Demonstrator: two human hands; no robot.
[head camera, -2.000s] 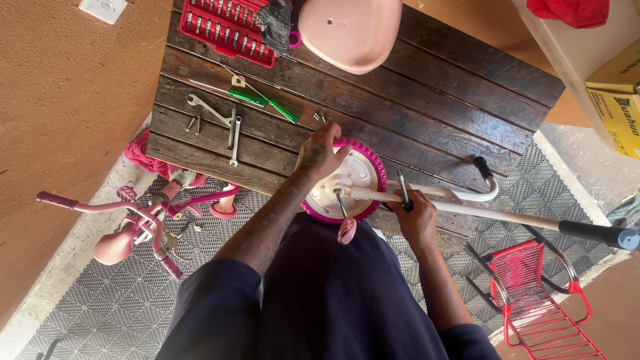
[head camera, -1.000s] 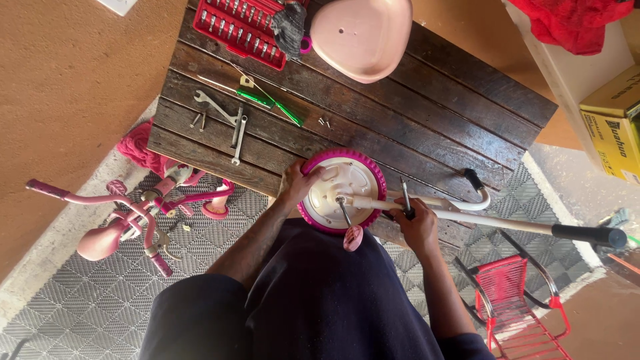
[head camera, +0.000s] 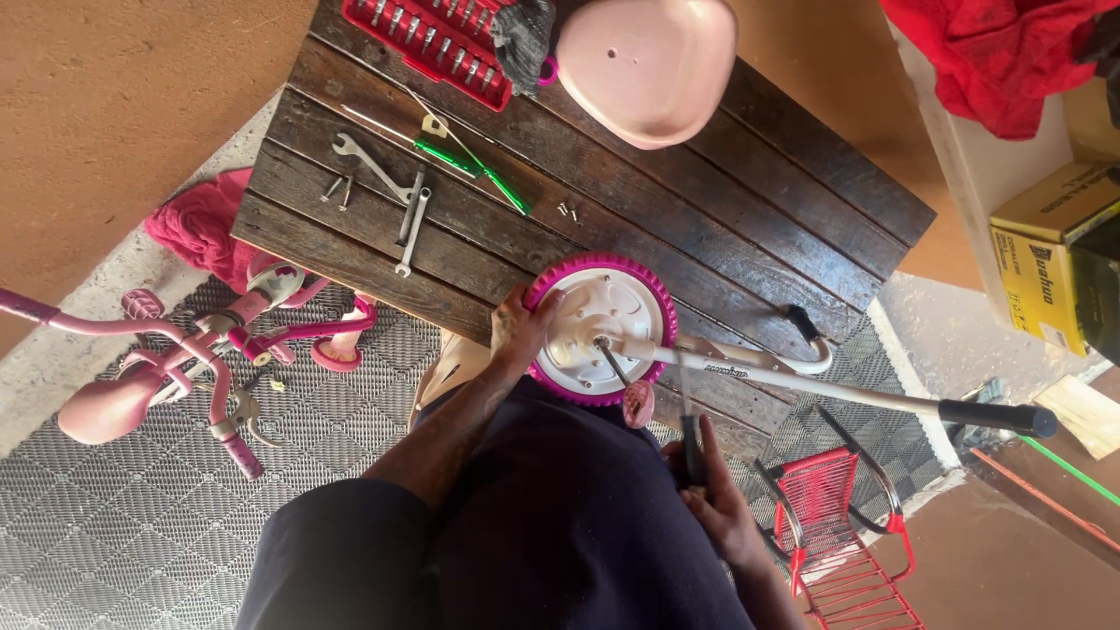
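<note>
A white wheel with a magenta tyre (head camera: 632, 289) rests at the near edge of the slatted wooden table. My left hand (head camera: 518, 331) grips its left rim. A crank arm with a pink pedal (head camera: 639, 403) projects from the hub toward me. From the wheel a white metal tube frame (head camera: 787, 383) runs right to a black end piece. My right hand (head camera: 713, 490), below the tube, holds a tool by its black handle (head camera: 692, 446); the tool's pale shaft is blurred and points up toward the tube. The tip cannot be made out.
Open-end wrenches (head camera: 415, 234), green-handled screwdrivers (head camera: 503, 188), small screws (head camera: 568, 211), a red socket case (head camera: 420, 44) and a pink plastic seat (head camera: 647, 70) lie on the table. A pink bicycle (head camera: 188, 350) is on the mat at left, a red chair (head camera: 822, 499) at lower right.
My right hand has moved away from the white tube, down toward my lap, with the black-handled tool. My left hand stays on the wheel's left side.
</note>
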